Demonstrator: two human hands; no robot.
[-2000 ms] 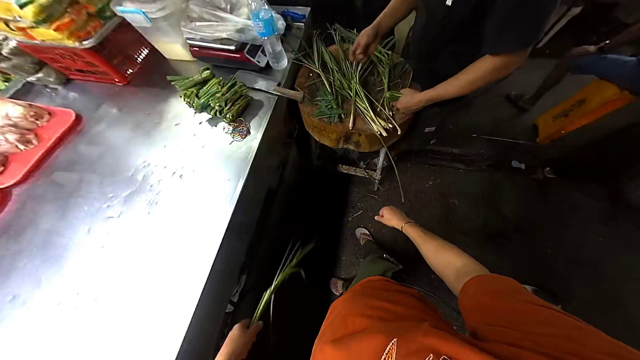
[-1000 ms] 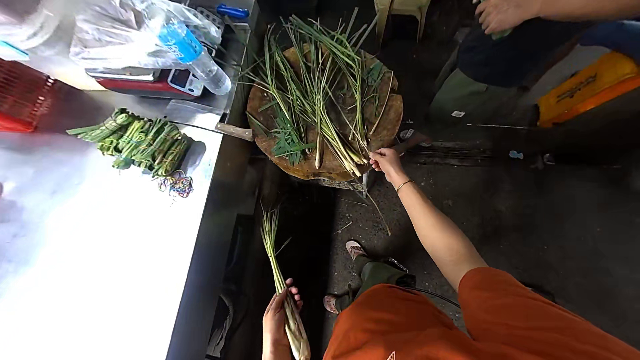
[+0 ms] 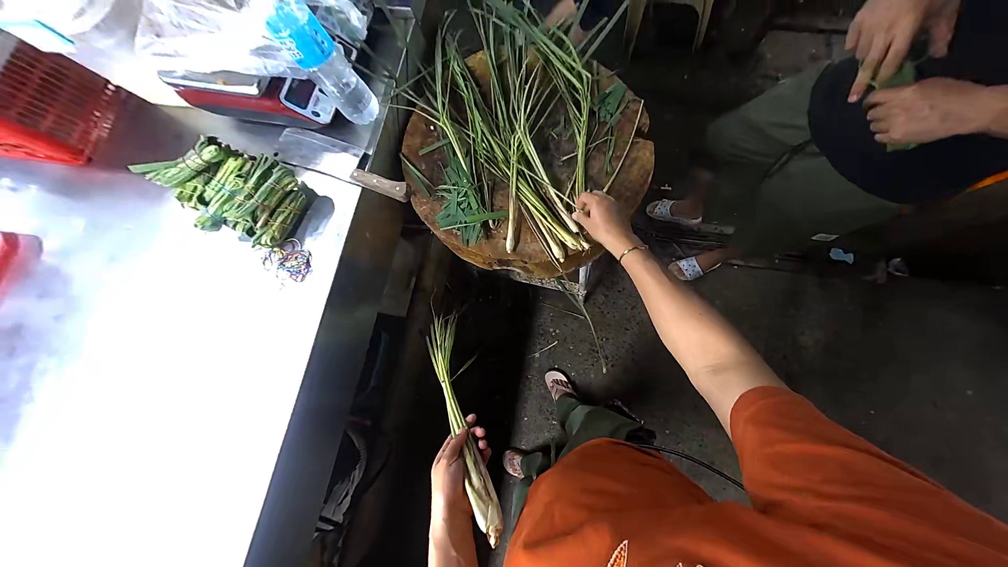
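My left hand (image 3: 457,465) is closed around a bunch of lemongrass stalks (image 3: 477,490), pale bases down and cut green tops up. At the right front rim of a round wooden chopping block (image 3: 441,228), my right hand (image 3: 605,219) has its fingers at the base of loose lemongrass stalks (image 3: 543,201); whether it grips one cannot be told. Chopped green leaves (image 3: 465,206) lie on the block's left side. On the metal table sit tied green bundles (image 3: 236,189), with a pile of rubber bands (image 3: 291,261) beside them.
A knife with a wooden handle (image 3: 379,185) juts over the table edge toward the block. Behind it are a red scale (image 3: 260,98), a plastic bottle (image 3: 327,63) and a red basket (image 3: 55,102). At right, another person's hands (image 3: 921,102) hold something green.
My right hand has moved up to the stalks on the block. My left hand has risen with its lemongrass bunch. The other person's hands have left the block for the right side.
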